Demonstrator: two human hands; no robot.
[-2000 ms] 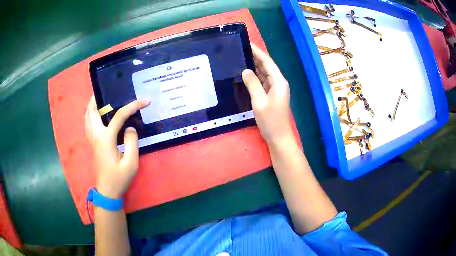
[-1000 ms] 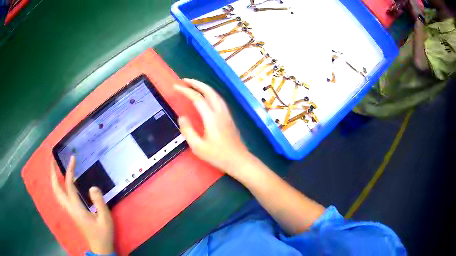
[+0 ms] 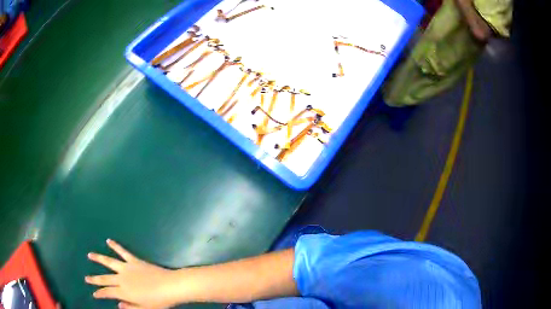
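Observation:
The tablet computer shows only as a dark, glossy corner (image 3: 18,296) at the bottom left edge of the picture, on a red-orange foam pad (image 3: 33,274) that is mostly cut off. My right hand (image 3: 136,282) is at the lower left, palm down over the green surface, fingers spread and empty. It is a short way right of the pad and does not touch it. My left hand is out of the picture.
A blue tray (image 3: 208,116) with a white liner stands at the upper middle, holding orange-brown flex cables (image 3: 229,87) in a row and a few loose. Another red pad (image 3: 12,39) is at the upper left. A person in yellow-green clothing (image 3: 432,60) is at the upper right.
The view has turned right, so the tray has shifted left in the picture. The tablet and pad have moved almost out at the lower left. My right hand is off the tablet; my left hand has left the view.

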